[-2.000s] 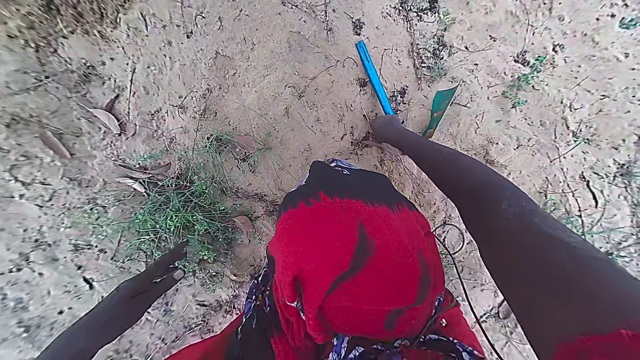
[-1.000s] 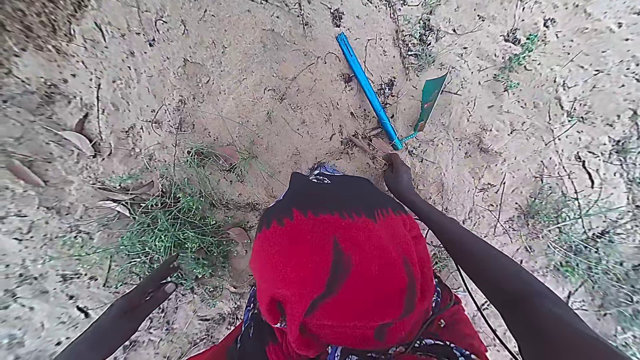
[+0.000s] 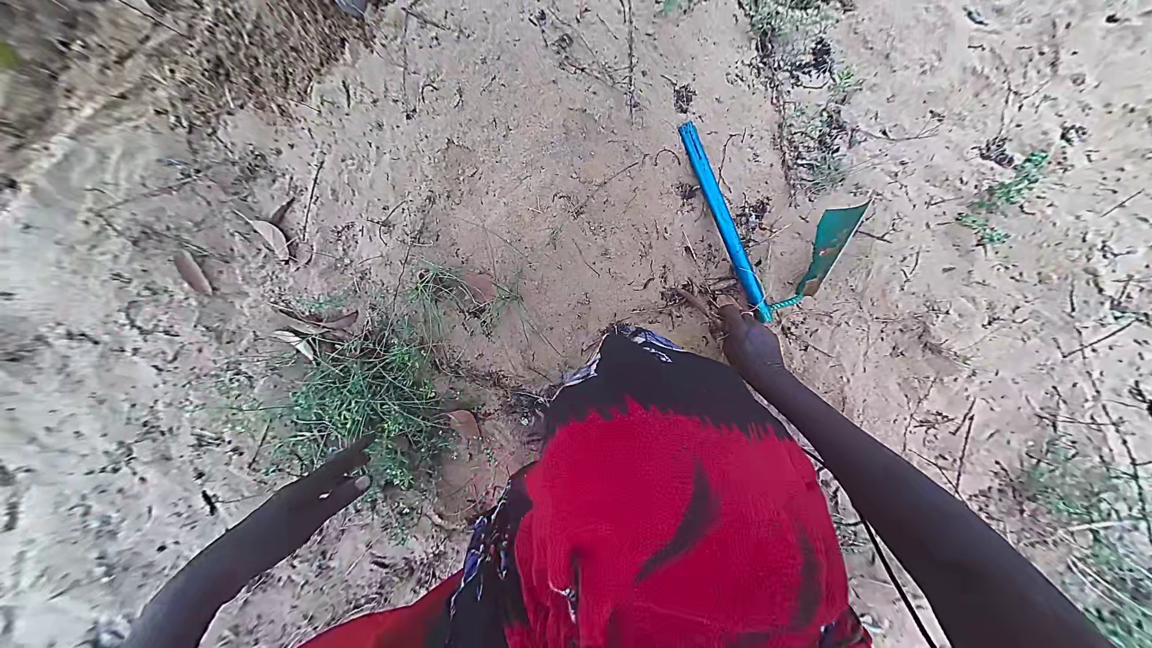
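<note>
A hand hoe with a blue handle (image 3: 723, 216) and a green metal blade (image 3: 833, 243) lies on the sandy ground, its handle pointing away from me. A green twisted neck joins the two. My right hand (image 3: 751, 344) is low at the near end of the handle, its fingers beside some dry brown stems (image 3: 695, 301); whether it grips the handle or the stems cannot be told. My left hand (image 3: 328, 486) is spread and empty, just at the near edge of a tuft of green weeds (image 3: 369, 405).
Red and black cloth (image 3: 675, 513) of my clothing fills the lower middle. Dry leaves (image 3: 270, 238) lie at the left, around the weeds. Small green plants (image 3: 1012, 193) grow at the right, with thin twigs about. A thin dark cord (image 3: 891, 576) hangs beside my right arm.
My right hand has shifted towards me along the hoe, uncovering the near end of the handle and the green neck. My left hand stays by the weeds.
</note>
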